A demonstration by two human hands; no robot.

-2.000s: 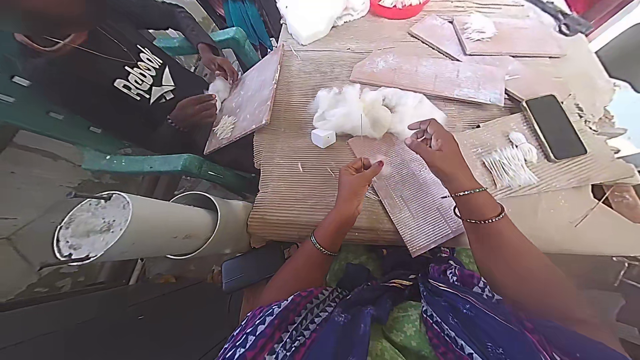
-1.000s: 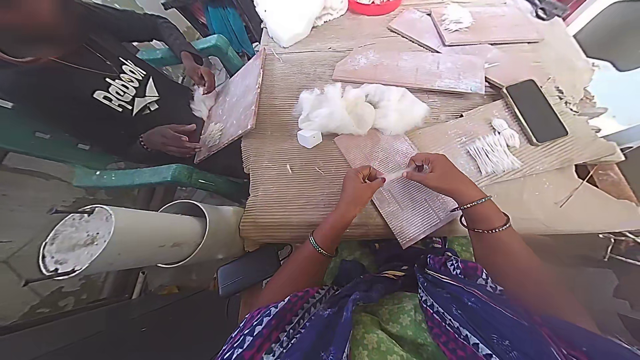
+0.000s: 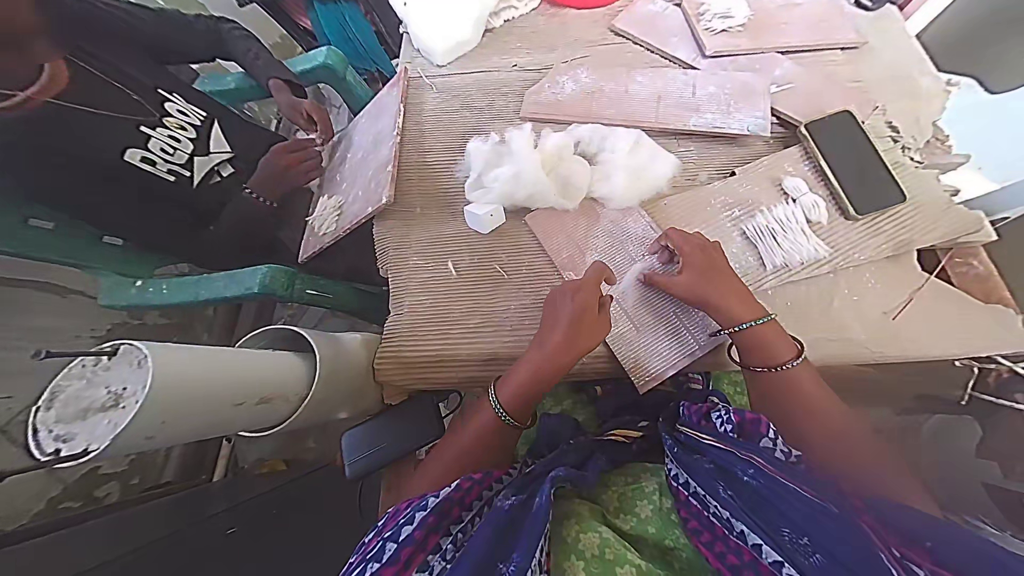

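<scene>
My right hand [image 3: 692, 268] pinches a thin wisp of white cotton [image 3: 634, 282] above a ridged tile [image 3: 596, 240]. Close to the wisp's left side is my left hand [image 3: 578, 312], fingers curled; whether it also grips fibre cannot be told. Beyond the tile lies a fluffy heap of cotton [image 3: 524, 168], with a small white block [image 3: 484, 217] at its near left edge. To the right, a row of thin white cotton wicks [image 3: 784, 236] and a tied bundle of them [image 3: 806, 200] rest on corrugated cardboard [image 3: 720, 208].
A smartphone [image 3: 854, 164] lies right of the wicks. More tiles [image 3: 652, 98] are at the back, one bearing wicks [image 3: 724, 14]. On the left a co-worker's hands [image 3: 292, 164] work at a tilted board [image 3: 360, 168]. White pipes [image 3: 216, 384] and a dark phone-like object [image 3: 392, 436] are below the table edge.
My hands were apart two seconds ago, then met around a thin white strand. Now they are slightly apart again, with a loose wisp at the right hand. The co-worker's hands have moved closer together.
</scene>
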